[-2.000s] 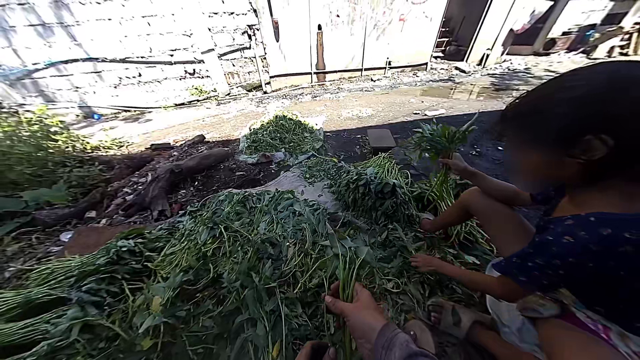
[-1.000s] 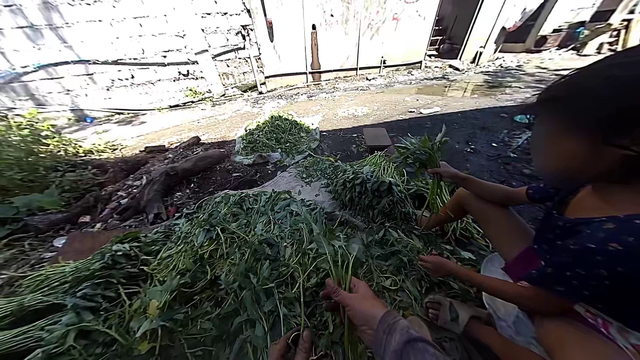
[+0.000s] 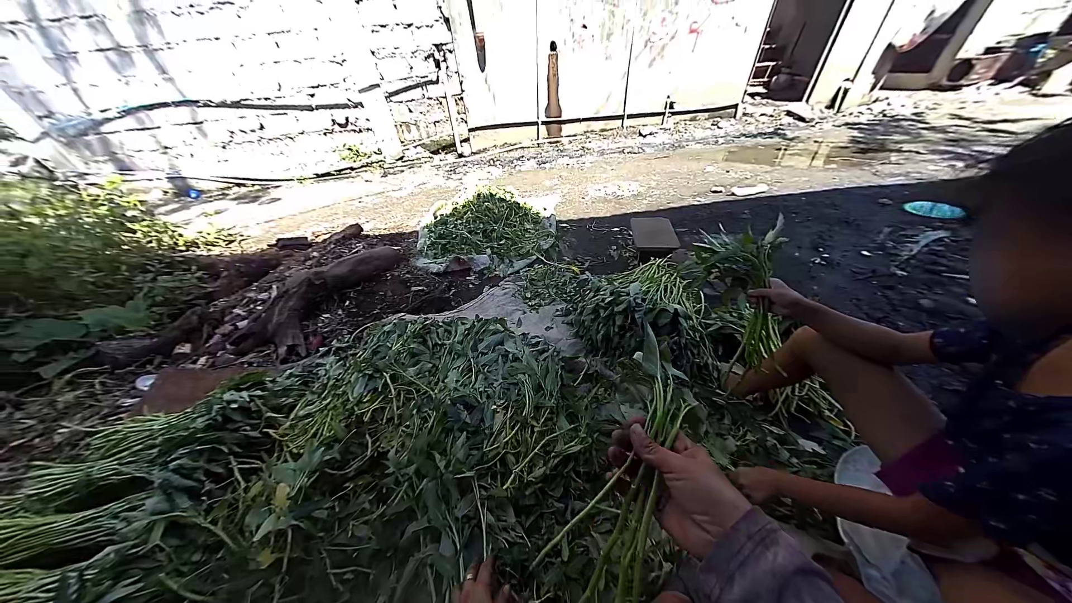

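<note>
My right hand (image 3: 682, 486) is closed around a small bunch of leafy green stems (image 3: 653, 419), leaves up and cut ends hanging down. At the bottom edge my left hand (image 3: 479, 584) shows only by its fingers, one with a ring; a thin stem rises beside them, and whether they grip it is hidden. Both hands are over a wide heap of leafy greens (image 3: 435, 435). Bundled stems (image 3: 67, 519) lie at the left. Another person's hand (image 3: 779, 297) holds an upright bunch of greens (image 3: 745, 268) at the right.
The other person (image 3: 1005, 402) sits close at my right, their lower hand near my right wrist. Beyond the heap are a pale sack (image 3: 511, 310), a pile of cut greens on a plastic sheet (image 3: 486, 226), a brown block (image 3: 655, 234) and a log (image 3: 335, 280). A whitewashed wall (image 3: 251, 75) stands behind.
My right hand has risen from the heap with its bunch of stems, which now shows more fully. The other person's bunch has shifted a little.
</note>
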